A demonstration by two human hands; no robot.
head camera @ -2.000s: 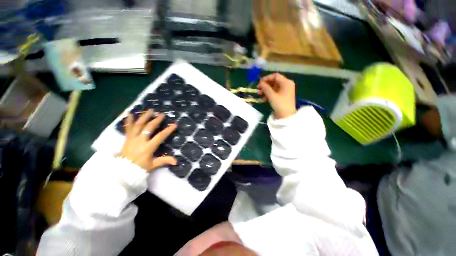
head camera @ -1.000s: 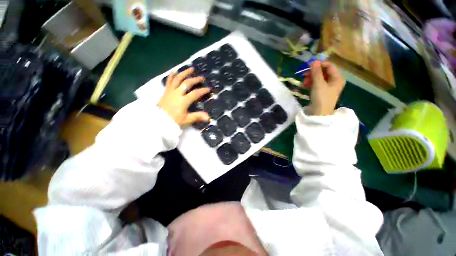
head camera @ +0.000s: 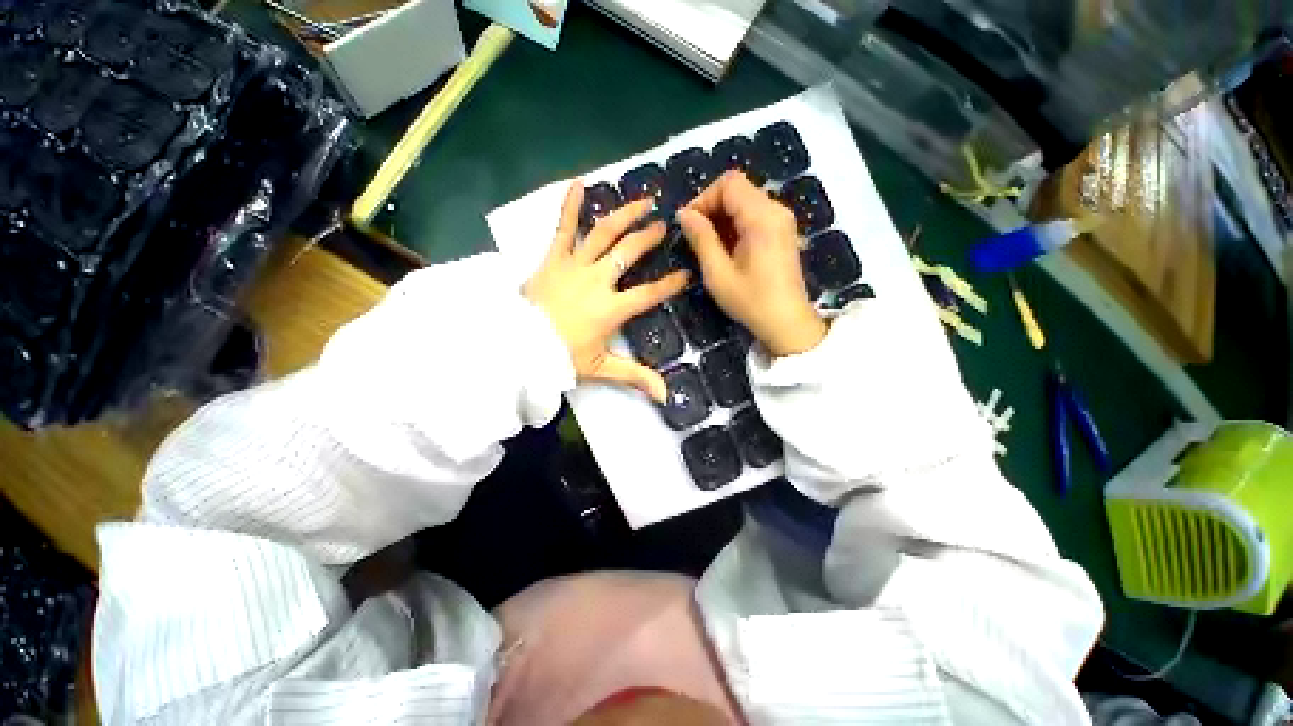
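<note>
Black plastic pieces (head camera: 712, 458) lie in rows on a white backing board (head camera: 631, 461) in front of me. My left hand (head camera: 596, 291) lies flat over the left part of the rows, fingers spread, thumb near the lower pieces. My right hand (head camera: 752, 263) is over the middle of the rows, close to my left fingertips. Its thumb and index finger are pinched together at a piece. Whether anything tiny is between them is too small to tell. My hands and right sleeve hide several pieces.
Right of the board are pale strips (head camera: 950, 291), a blue glue bottle (head camera: 1010, 248), a yellow-handled tool (head camera: 1028, 315), blue-handled cutters (head camera: 1073, 426) and a green fan (head camera: 1198, 522). Behind is a wooden block (head camera: 1146, 234). At left are film-wrapped black trays (head camera: 128, 185), a carton (head camera: 390, 57) and a yellow strip (head camera: 433, 121).
My right hand has moved left from the pale strips and blue bottle onto the black pieces. My left hand stays spread on the rows. The view has shifted, showing more of the trays and the cutters.
</note>
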